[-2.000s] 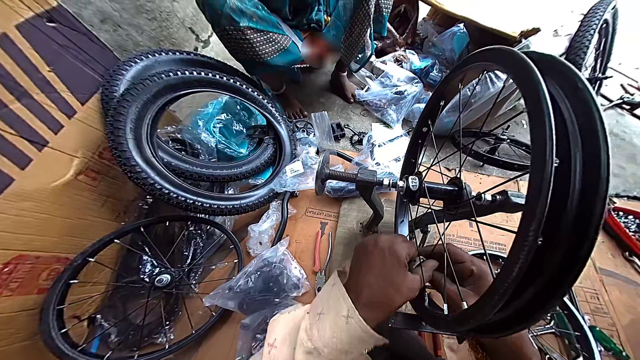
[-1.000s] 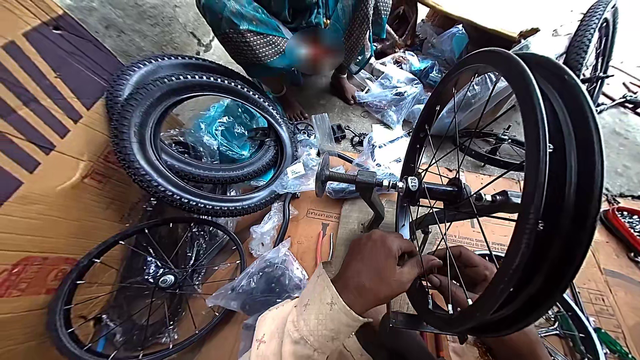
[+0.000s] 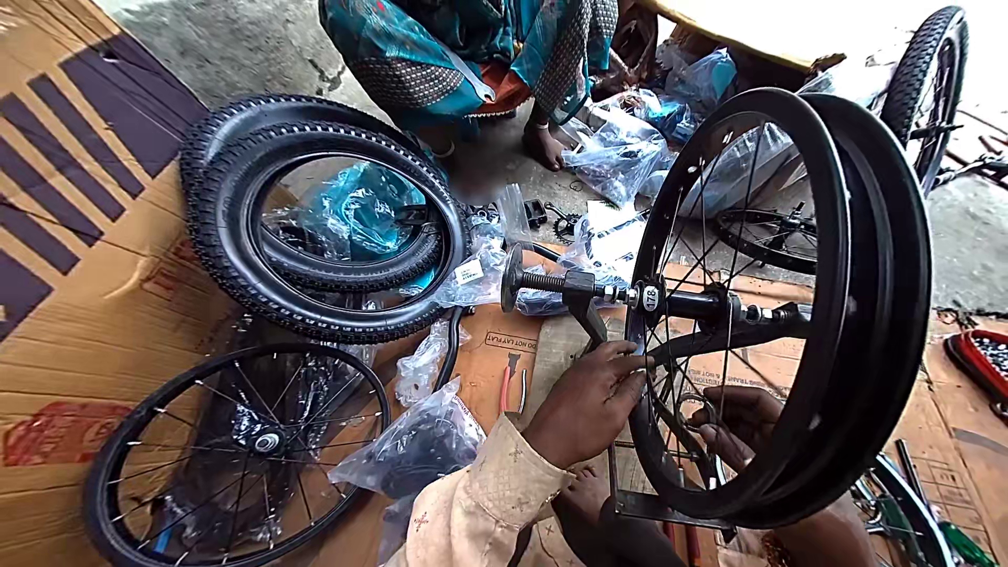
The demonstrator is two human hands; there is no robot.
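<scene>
A black spoked bicycle wheel rim (image 3: pixel 833 260) stands upright in a metal wheel truing stand (image 3: pixel 587 303), its hub (image 3: pixel 693 305) between the stand's arms. My left hand (image 3: pixel 587 398) is at the near left edge of the rim, fingertips on the rim and spokes. My right hand (image 3: pixel 732 421) is behind the spokes low on the wheel, thumb and fingers around a small metal tool, perhaps a spoke wrench (image 3: pixel 699 411); the spokes partly hide it. A second black rim (image 3: pixel 898 315) shows right behind the first; how it is supported cannot be told.
Knobby bicycle tires (image 3: pixel 209 228) lie at the left above a spoked wheel (image 3: pixel 101 480). Red-handled pliers (image 3: pixel 505 390) and a plastic bag of parts (image 3: pixel 425 441) rest on cardboard (image 3: pixel 492 323). A crouching person (image 3: pixel 472 55) is beyond. A red tray (image 3: pixel 972 366) sits at right.
My left hand has moved up along the rim's left side from the spokes. The person opposite has shifted, and a wrench-like metal tool now shows near their knees.
</scene>
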